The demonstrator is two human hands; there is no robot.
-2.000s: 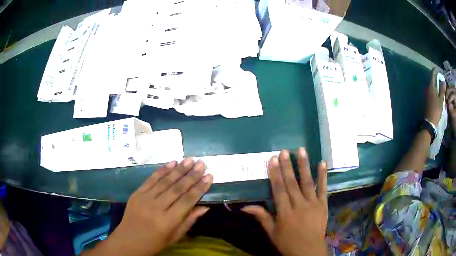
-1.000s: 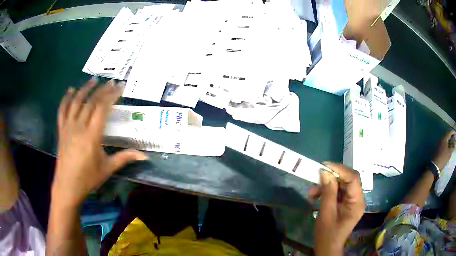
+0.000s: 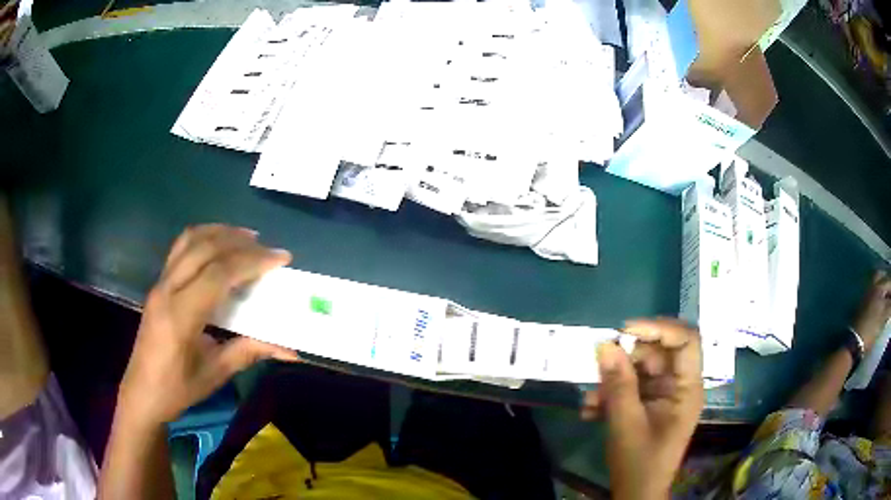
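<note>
My left hand (image 3: 200, 308) holds the closed end of a long white product carton (image 3: 342, 320) with a green mark and blue lettering, near the table's front edge. The carton's open end points right. My right hand (image 3: 650, 376) pinches the right end of a folded leaflet strip (image 3: 562, 354) with short black bars. The strip's left end lies at the carton's open end, in line with it and partly inside. A large leaflet pile (image 3: 391, 107) lies beyond.
Several waiting cartons (image 3: 706, 264) stand at the right. An open supply box (image 3: 674, 146) is at the back right. Another carton (image 3: 37, 73) is at the far left. A co-worker's hand (image 3: 874, 312) and flowered sleeve are at right, a lilac sleeve (image 3: 39, 449) at left.
My left hand has taken hold of the carton and shifted it right and nearer the front edge. The leaflet strip has swung level, and its left end has entered the carton's opening.
</note>
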